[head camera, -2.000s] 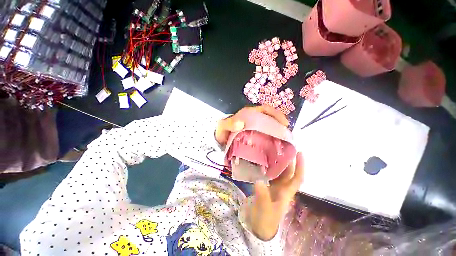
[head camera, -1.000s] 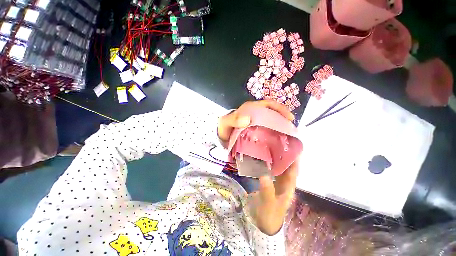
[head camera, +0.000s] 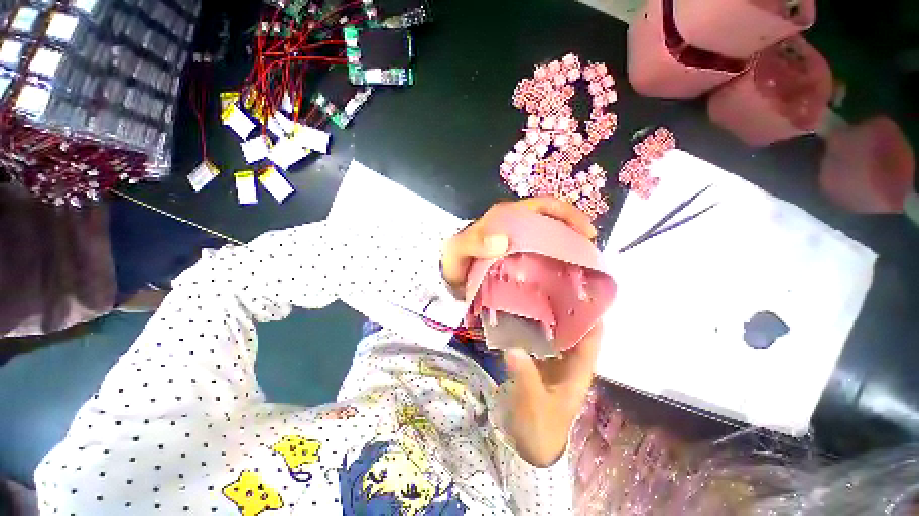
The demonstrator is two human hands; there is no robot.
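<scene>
A pink hollow housing (head camera: pixel 549 240) is held above the white sheets, its opening facing me. A small grey flat panel (head camera: pixel 519 334) sits at its lower inner wall. My left hand (head camera: pixel 482 242) grips the housing at its upper left, fingers over the top. My right hand (head camera: pixel 552 393) holds it from below and right, the thumb near the panel's lower edge; its other fingers are mostly hidden behind the housing. Thin red and black wires (head camera: pixel 443 325) show at the housing's lower left; where they end is hidden.
Tiny pink pieces (head camera: pixel 554 131) lie beyond the housing. Tweezers (head camera: pixel 670 220) lie on the right white sheet (head camera: pixel 695 323). Pink housings (head camera: pixel 771 96) stand far right. Batteries with wires (head camera: pixel 287 151) and blister trays (head camera: pixel 111 86) are at left. A clear bag (head camera: pixel 665 464) is near right.
The housing and both hands have shifted slightly right and up. The right thumb has moved left along the panel's lower edge. The wires at the lower left have shifted.
</scene>
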